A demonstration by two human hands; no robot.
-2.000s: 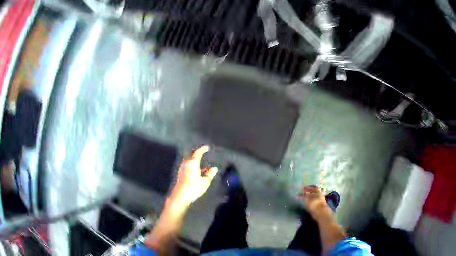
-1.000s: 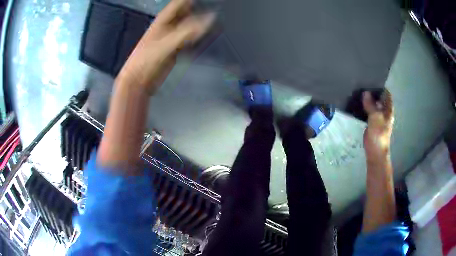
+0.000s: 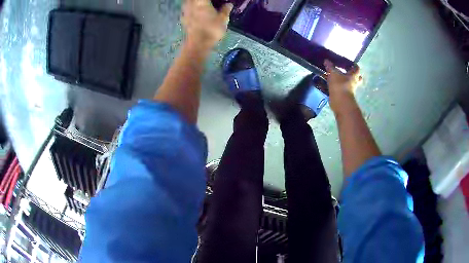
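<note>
A black tray-like frame with two glossy dark purple panels side by side [image 3: 329, 33] is at the top of the view, partly cut off by the upper edge. The right panel shows a bright white reflection. My left hand [image 3: 205, 23] is at its left edge, gripping it, with the fingers partly cut off or hidden. My right hand [image 3: 342, 77] grips its lower right corner. Whether the frame touches the floor cannot be told.
A black two-part flat box [image 3: 92, 51] lies on the grey-green floor at upper left. Wire racks [image 3: 77, 136] with black ribbed holders are at lower left and behind my legs. A white block [image 3: 450, 149] and a red item are at right. My blue-strapped sandals [image 3: 244, 81] stand below the frame.
A plain matte grey surface was between my hands; now glossy panels in a black frame show there. Both hands have moved; a second earlier they were farther apart.
</note>
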